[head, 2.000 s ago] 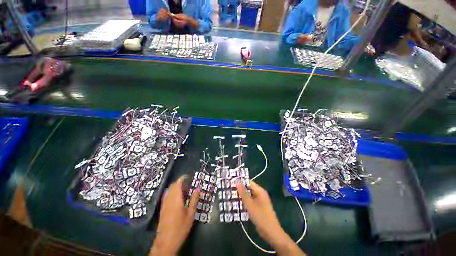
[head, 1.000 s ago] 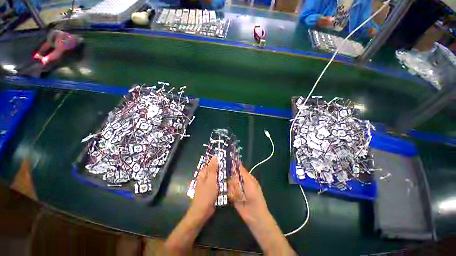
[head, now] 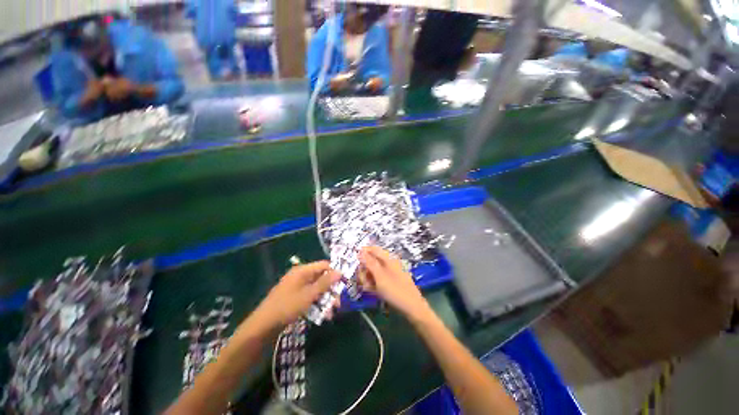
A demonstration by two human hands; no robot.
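Observation:
My left hand [head: 301, 293] and my right hand [head: 384, 277] hold a board strip [head: 339, 280] between them, tilted, at the front edge of the right heap of small wired circuit boards [head: 369, 212]. The heap lies in a blue tray [head: 435, 274]. Another board strip [head: 292, 361] lies on the bench below my left hand, and more strips [head: 202, 344] lie further left, partly behind my left forearm. The image is blurred.
The left heap of boards [head: 69, 340] is at the lower left. A grey shallow tray [head: 498, 255] adjoins the right heap. A white cable [head: 381, 348] loops across the bench. A blue bin [head: 527, 381] is below the bench edge. People in blue smocks sit opposite.
The view has swung right. My hands have moved from the middle of the bench to the right heap and hold a strip there. Other strips now lie on the bench.

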